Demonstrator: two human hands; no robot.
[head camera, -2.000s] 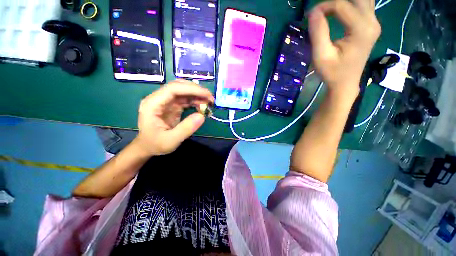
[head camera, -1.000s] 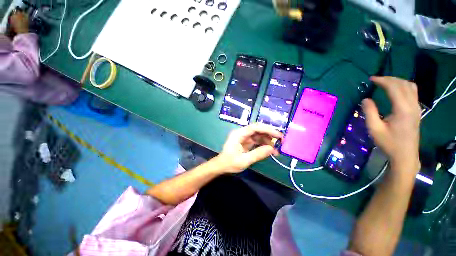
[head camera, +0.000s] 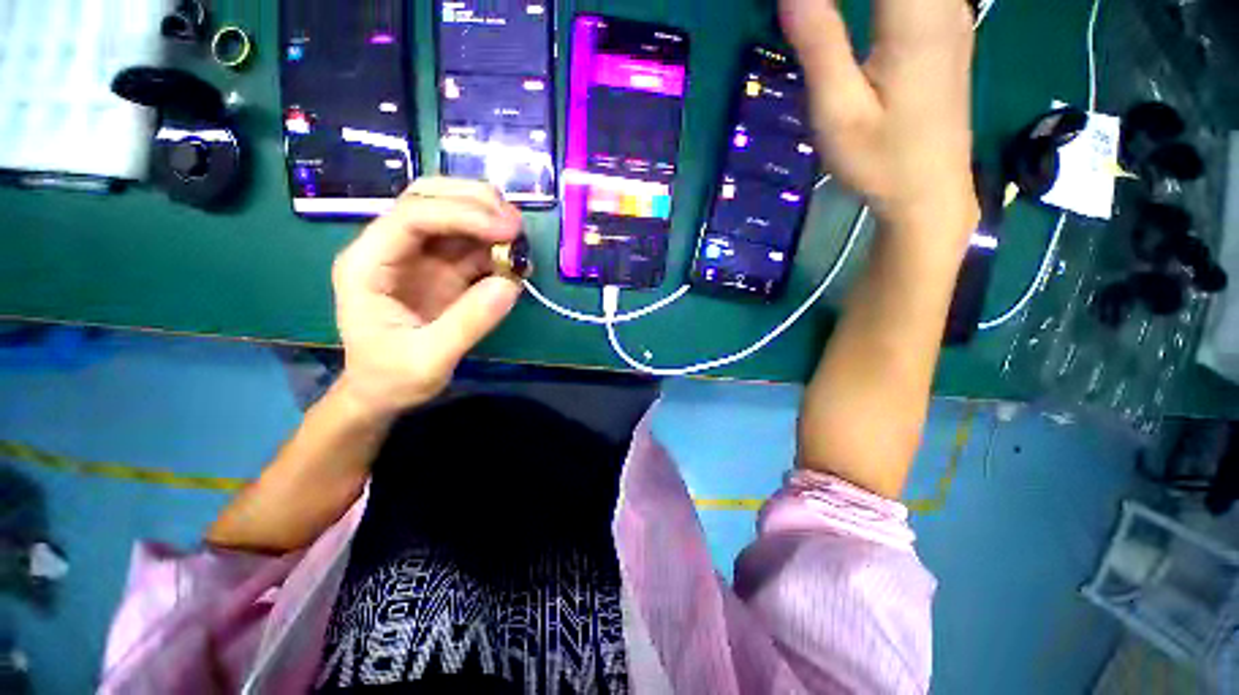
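My left hand (head camera: 415, 292) holds a small gold and dark ring (head camera: 510, 257) between thumb and index finger, just in front of the phones. My right hand (head camera: 890, 116) is raised over the right end of the phone row, fingers apart, partly cut off by the top edge; nothing shows in it. The phone with a magenta-edged screen and coloured bars (head camera: 621, 149) has a white cable in its bottom. Three dark-screened phones with lists lie beside it: far left (head camera: 345, 116), centre left (head camera: 496, 109) and right (head camera: 756, 177).
A round black case with its lid up (head camera: 199, 160) and a gold ring (head camera: 231, 48) lie at left beside a white board (head camera: 68, 95). White cables (head camera: 761, 356) loop in front of the phones. At right are a dark phone (head camera: 967, 292), white paper (head camera: 1087, 170) and plastic packaging with black parts.
The middle phone's plain magenta screen now shows a darker page with coloured bars. My view has swung back right, away from the white board. My left hand still holds the ring.
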